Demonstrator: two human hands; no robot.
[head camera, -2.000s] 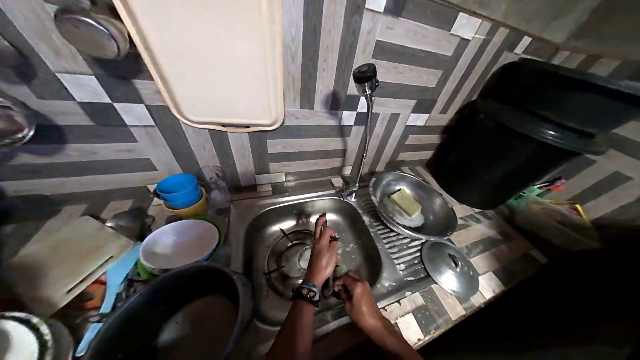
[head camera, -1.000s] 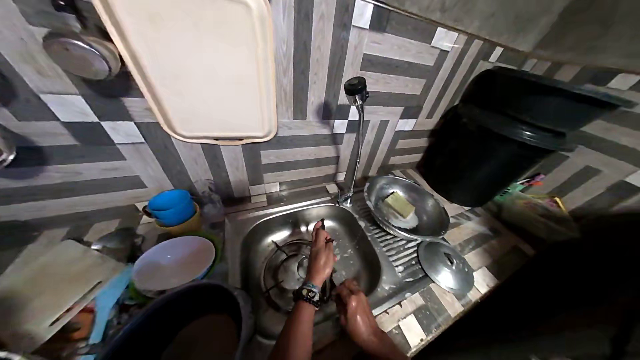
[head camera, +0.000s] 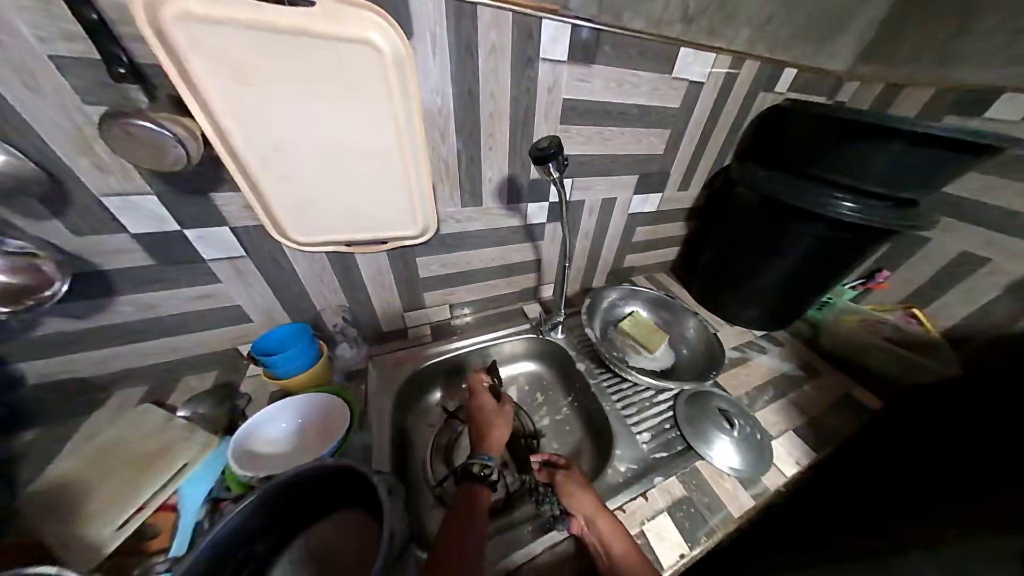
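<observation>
Over the stainless steel sink (head camera: 588, 384), my left hand (head camera: 490, 412) is closed around the upper end of a dark, long object (head camera: 520, 452), whose kind I cannot tell. Lower and to the right, my right hand (head camera: 564, 484) holds a dark mesh-like scrubber (head camera: 548, 504) against that object's lower part. A round wire rack (head camera: 440, 448) lies in the sink, partly hidden behind my left hand and wrist. Behind the sink stands a flexible-neck faucet (head camera: 565, 240).
On the drainboard (head camera: 640, 416) rests a metal basin (head camera: 700, 344) with a sponge (head camera: 642, 332); a metal lid (head camera: 724, 432) lies beside it. At left are a white bowl (head camera: 290, 432), blue cups (head camera: 286, 350), a cutting board (head camera: 112, 480) and a large dark pot (head camera: 384, 496). Black buckets (head camera: 784, 240) stand at right.
The long dark object shows more clearly between my hands now. My right hand has shifted slightly relative to my left hand.
</observation>
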